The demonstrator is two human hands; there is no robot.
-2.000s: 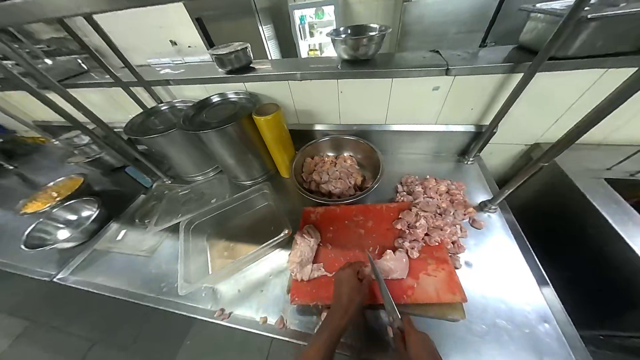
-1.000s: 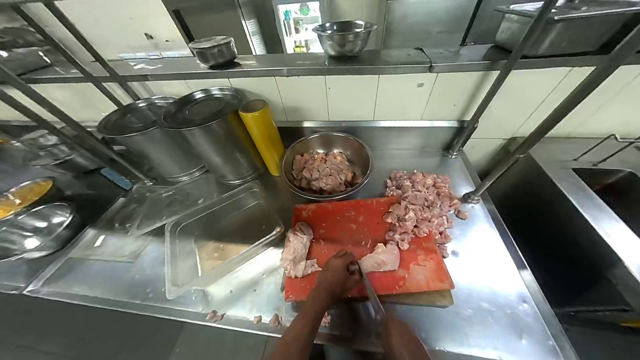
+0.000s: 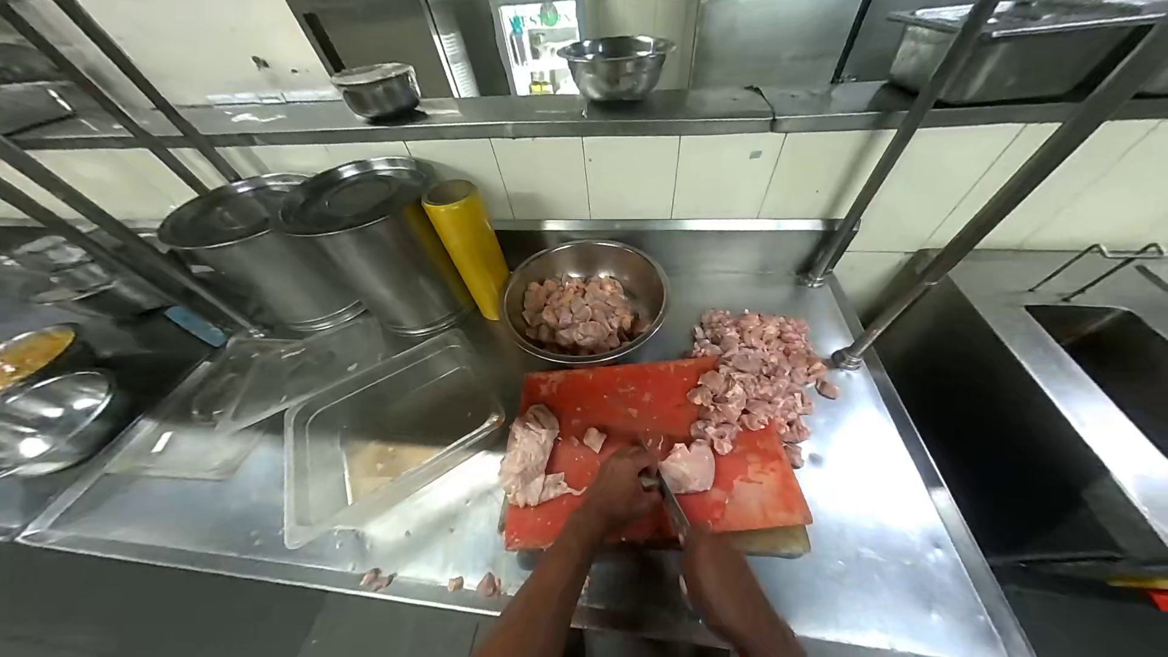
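Note:
On a red cutting board (image 3: 757, 488), my right hand (image 3: 716, 570) is closed round the handle of a kitchen knife (image 3: 673, 509), its blade pointing up and to the left. My left hand (image 3: 628, 484) is at the blade's tip, just left of a piece of raw meat (image 3: 689, 467); whether its fingers grip anything is hidden. A small cut piece (image 3: 594, 439) lies above that hand. Folded raw meat, perhaps chicken, (image 3: 529, 456) rests at the board's left edge. Cut meat pieces (image 3: 757, 379) are heaped over the upper right corner. A steel bowl (image 3: 659, 301) behind the board holds more.
Left of the board stands a clear plastic tray (image 3: 297, 474), with a clear lid (image 3: 265, 383) behind it. Two lidded steel pots (image 3: 383, 260) and a yellow roll (image 3: 470, 246) are at the back left. Slanted metal posts (image 3: 876, 173) rise at the right. Meat scraps (image 3: 488, 585) lie along the front edge.
A small cut piece now shows on the board above my left hand. The left hand has moved left, away from the larger piece, with the knife's tip beside it.

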